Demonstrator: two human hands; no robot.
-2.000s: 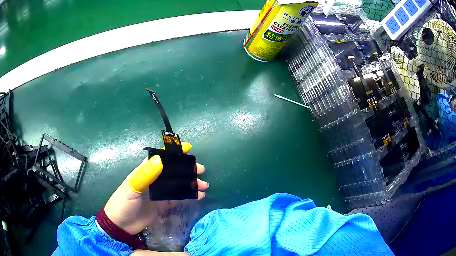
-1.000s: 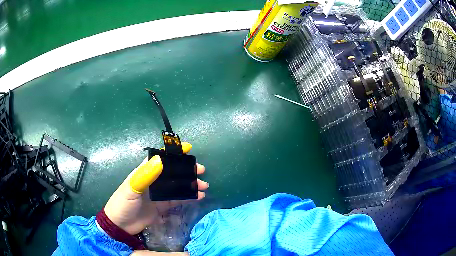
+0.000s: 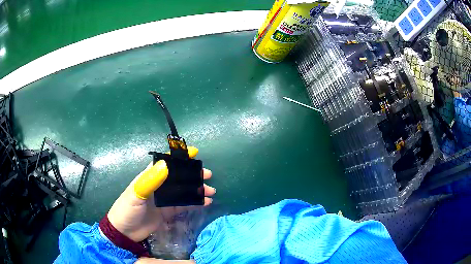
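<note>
My left hand point(image 3: 138, 203), with yellow finger cots on the thumb and a fingertip, holds a black display module point(image 3: 178, 182) at the lower centre-left. The thumb lies on the module's left edge and the fingers are behind it. Its flex cable point(image 3: 169, 119), with an amber-gold patch at the base, points up and away. Crumpled clear film point(image 3: 174, 234) lies below the hand. My right sleeve crosses the bottom; only a strip of skin point(image 3: 164, 261) shows at the bottom edge, and the fingers are not visible.
A heap of black plastic frames point(image 3: 28, 188) lies at the left. A tall stack of clear blister trays point(image 3: 356, 139) with black modules stands at the right. A thin white stick point(image 3: 301, 104) lies beside it. A yellow can point(image 3: 284, 32) and a power strip point(image 3: 419, 18) are at the back.
</note>
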